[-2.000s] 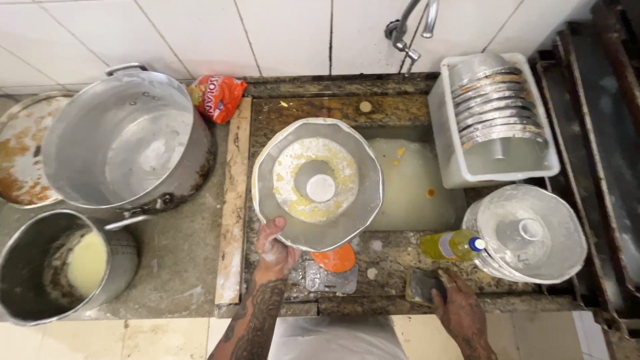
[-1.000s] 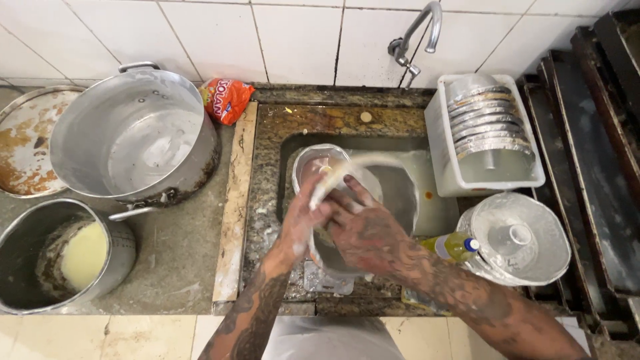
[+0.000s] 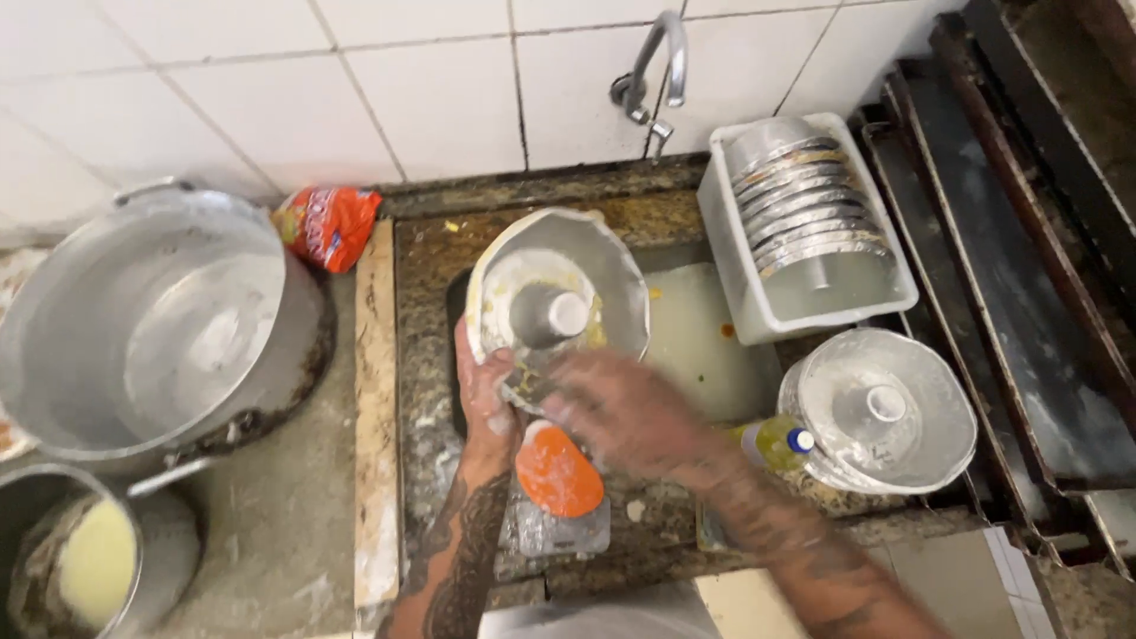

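My left hand (image 3: 490, 390) grips the lower left rim of a metal tube cake pan (image 3: 621, 275), tilted above the sink, with yellowish residue around its centre tube. At the pan's lower rim my right hand (image 3: 621, 408) is blurred; whether it holds anything cannot be told. Just below the pan lies an orange scraper or lid (image 3: 561, 470) on a soap-streaked clear plastic block or box (image 3: 564, 528). Cloudy water stands in the sink (image 3: 710, 355). Beside my right forearm is a bottle of yellow-green liquid (image 3: 774, 442) with a blue and white cap.
Stacked tube pans (image 3: 932, 417) stand at right, below a white plastic tub (image 3: 753, 311) of upright pans in water. Dark baking trays (image 3: 1021, 328) lean further right. The faucet (image 3: 679, 62) is above. At left are a large aluminium pot (image 3: 204, 319), a smaller pot (image 3: 173, 541) and a red packet (image 3: 342, 222).
The tube pan, low in the sink and tipped a second ago, is now raised with its inside facing up. My right hand has moved from its upper part to its lower rim.
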